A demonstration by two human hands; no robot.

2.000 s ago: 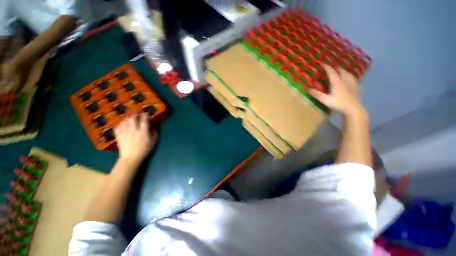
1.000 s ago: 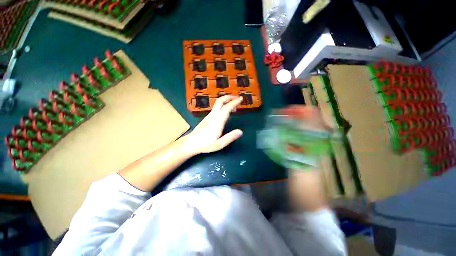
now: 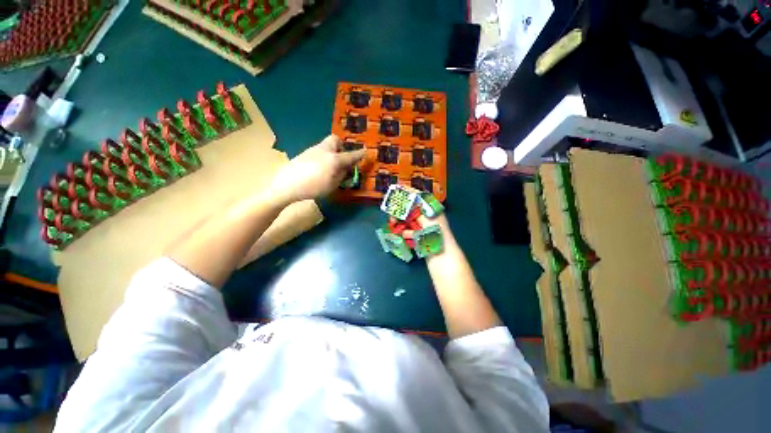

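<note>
The orange-red fixture tray (image 3: 407,141) lies on the green mat, its pockets mostly dark. My left hand (image 3: 314,172) is at its lower left edge, fingers over the left column. A small green circuit board (image 3: 353,178) shows under the fingertips at the bottom-left pocket, apparently held; the fingers partly hide it. My right hand (image 3: 431,227), mostly hidden, holds several green boards with red loops (image 3: 412,228) just below the tray's front edge. One board's pale gridded face is turned up.
Left, a cardboard sheet (image 3: 169,245) carries rows of red-looped boards (image 3: 127,173). Right, stacked loaded sheets (image 3: 626,287) stand by a white and black machine (image 3: 592,118). A dark phone-like slab (image 3: 462,46), red knotted piece (image 3: 482,128) and white round piece (image 3: 494,157) lie beyond the tray.
My right hand has brought the boards left from beside the right stack to the tray's front. My left hand has moved from the tray's lower middle to its left edge. The camera view has shifted.
</note>
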